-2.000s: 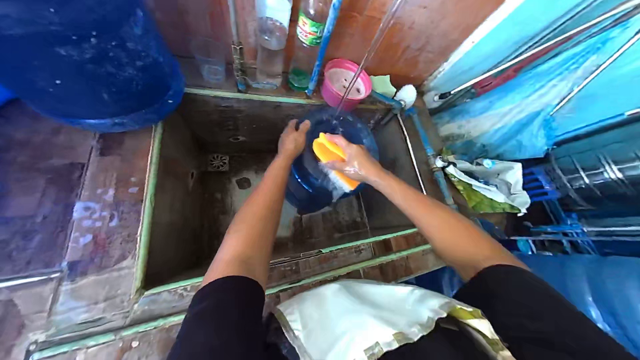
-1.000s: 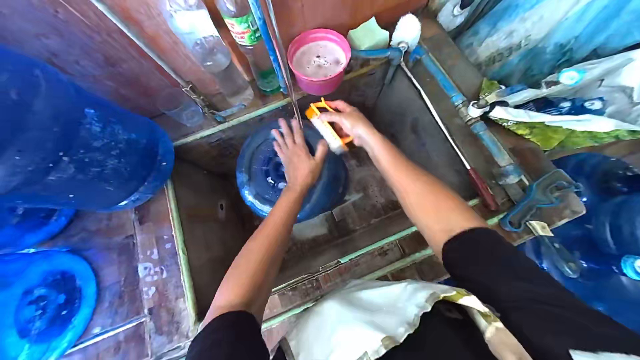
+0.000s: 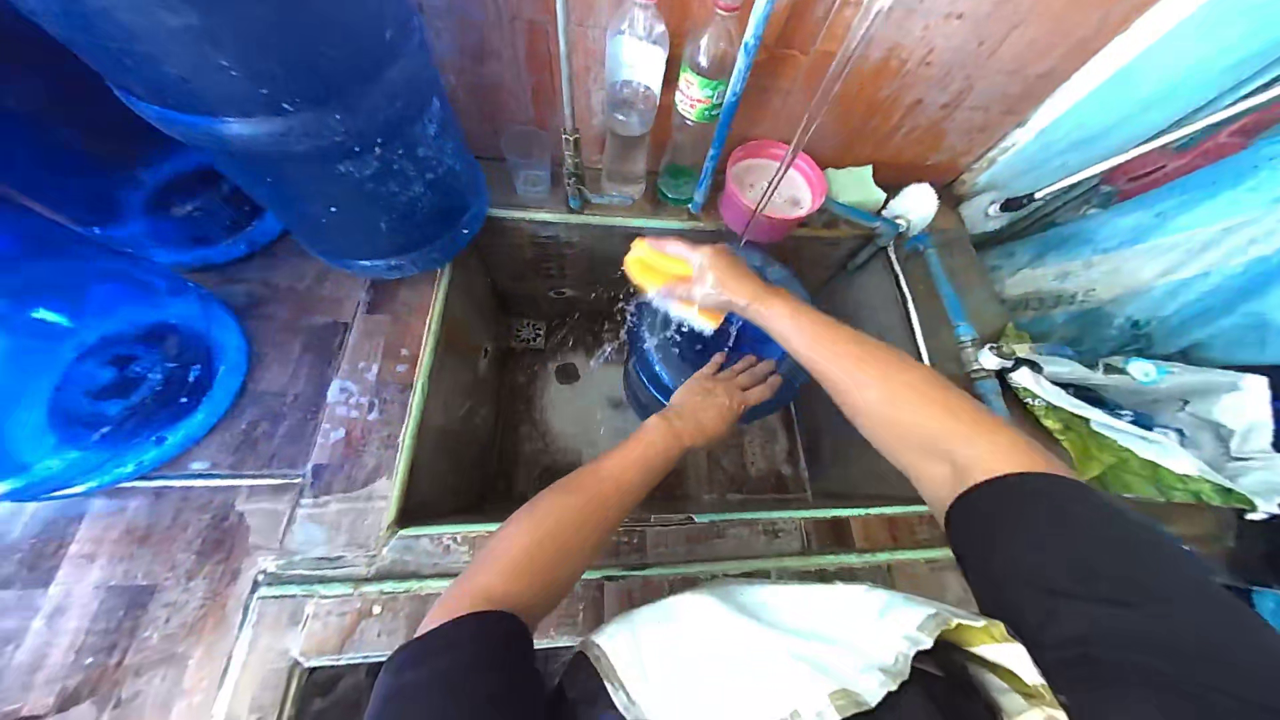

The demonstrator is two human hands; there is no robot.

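A round blue plastic water container [image 3: 655,345] stands in the tiled sink basin [image 3: 455,400], right of the middle. My left hand [image 3: 712,400] lies on its near side with the fingers spread. Above its far left part, my right hand [image 3: 715,275] grips a yellow and white scrubbing brush [image 3: 660,270], blurred by motion. Water drops spray to the left of the brush. A thin stream of water [image 3: 800,140] comes down behind my right hand; where it lands is partly hidden.
Large blue water containers [image 3: 330,130] stand on the tiled ledge at left. Behind the basin are two plastic bottles [image 3: 632,100] [image 3: 697,110], a clear cup [image 3: 528,160] and a pink tub [image 3: 770,190] of suds. A white-headed brush [image 3: 912,208], blue pipe [image 3: 945,290] and plastic bags [image 3: 1130,410] are at right.
My right hand has moved the brush to the container's far left part. My left hand has shifted to its near side. The view has swung since one second ago.
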